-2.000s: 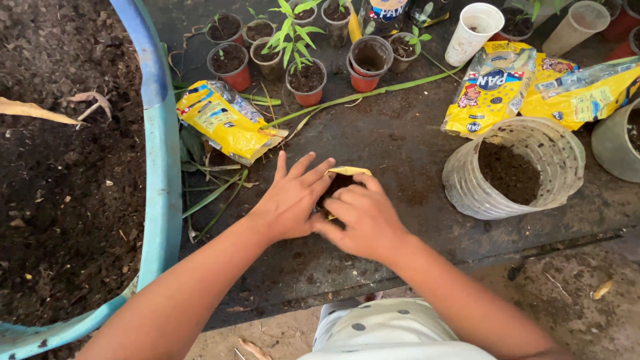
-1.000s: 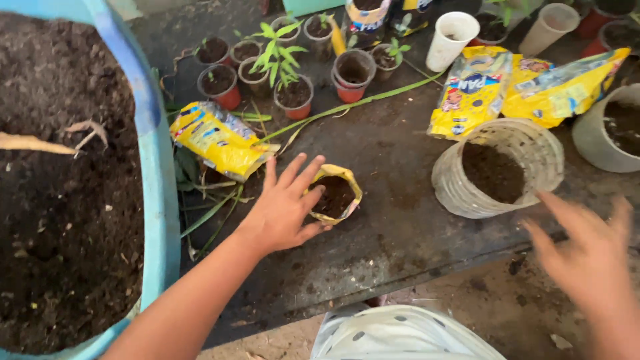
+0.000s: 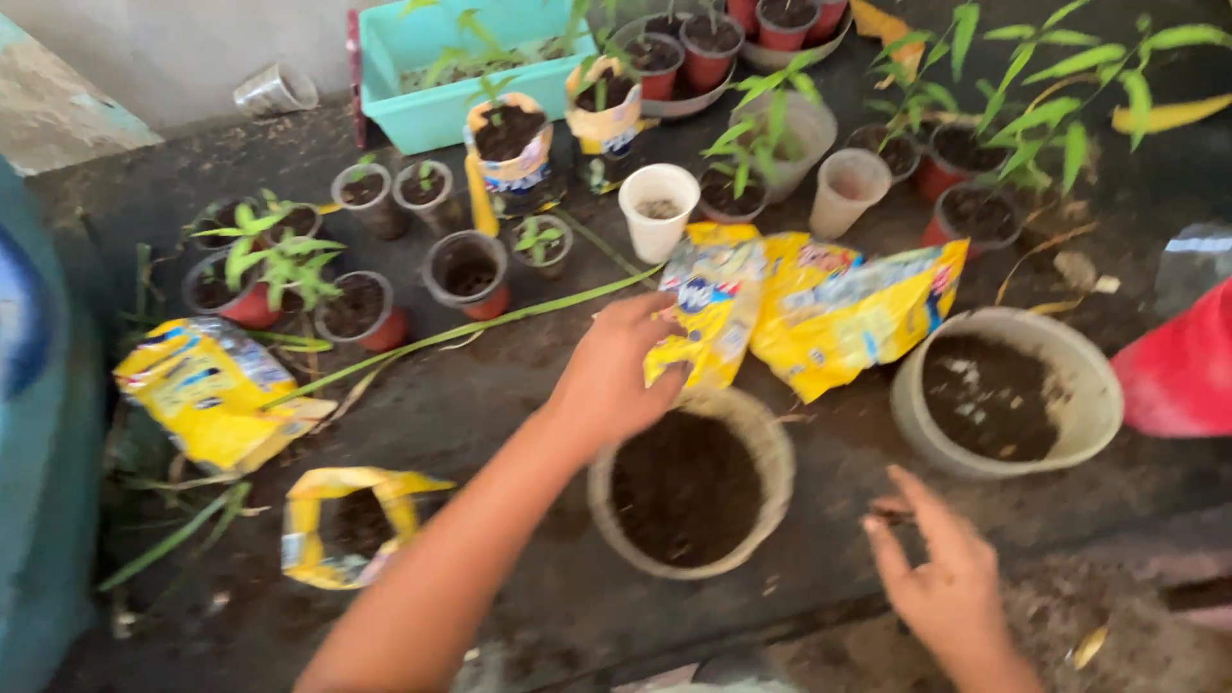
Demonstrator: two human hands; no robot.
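My left hand (image 3: 621, 371) is over the far left rim of a ribbed plastic tub of soil (image 3: 688, 491), its fingers apart beside a flattened yellow bag (image 3: 707, 318); whether it touches either is unclear. To the tub's right, my right hand (image 3: 929, 563) is half curled, thumb and fingers apart, with some dark soil at the fingertips. A yellow bag with a rolled rim (image 3: 308, 539), holding soil, stands at the left, partly behind my left forearm. A second whitish tub of soil (image 3: 1102, 404) stands beyond my right hand.
Seedling pots (image 3: 371, 313) and a white cup (image 3: 659, 212) stand farther back, with a turquoise tray (image 3: 472, 82) behind. More yellow bags lie at left (image 3: 207, 395) and centre (image 3: 847, 318). A red container (image 3: 1179, 371) is at the right edge, a blue-green basin (image 3: 43, 462) at the left.
My left hand has left the rolled-rim yellow bag and moved right to the ribbed tub. My right hand left that bag earlier and remains at the tub's right. The view has shifted right.
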